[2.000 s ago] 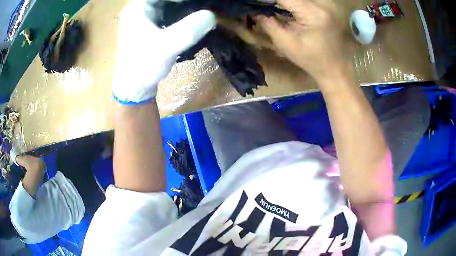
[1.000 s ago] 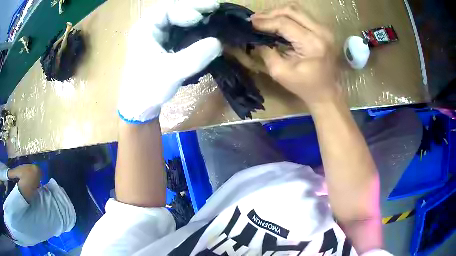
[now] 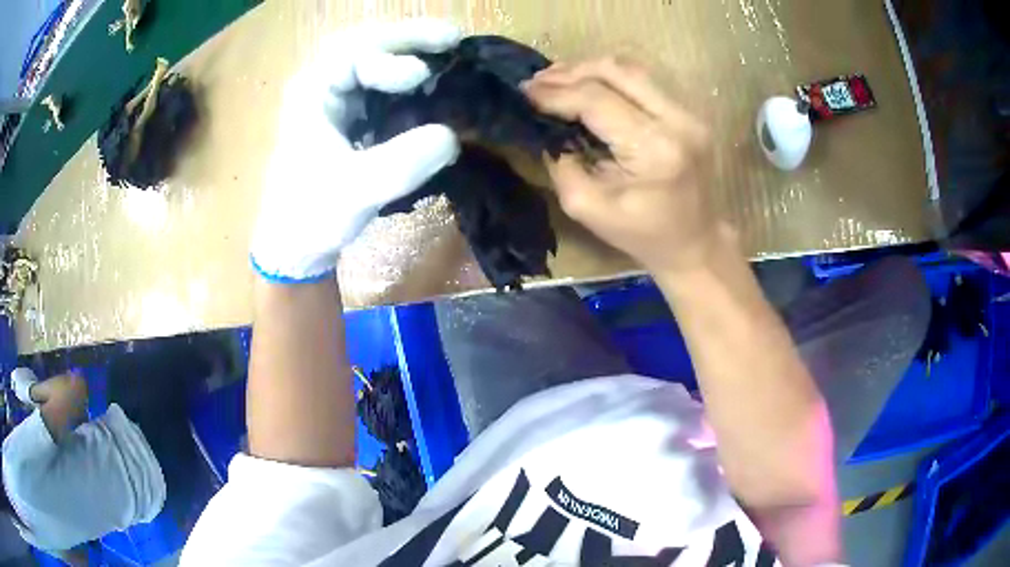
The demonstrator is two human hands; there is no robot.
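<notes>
A ragged black feathered piece (image 3: 471,105) is held between my two hands above the tan bench, with one lobe hanging toward the bench's near edge. My left hand (image 3: 343,155), in a white knitted glove with a blue cuff edge, grips its left side between thumb and fingers. My bare right hand (image 3: 637,155) pinches its right end with thumb and fingertips. Whether a cream figure is inside the black piece cannot be seen. A white rounded glue bottle (image 3: 784,133) rests to the right, beside a red-and-black packet (image 3: 838,96).
A feathered assembly (image 3: 146,127) with a cream limb lies on the bench (image 3: 222,238) at left. Small bare figures (image 3: 53,111) are on the green belt (image 3: 83,66). Blue trays (image 3: 415,388) with black clumps are below the bench edge. Another person's sleeve (image 3: 83,476) shows lower left.
The bench and its objects sit lower in the view than before. Both hands still hold the black piece, and the right fingers have shifted slightly along its right end.
</notes>
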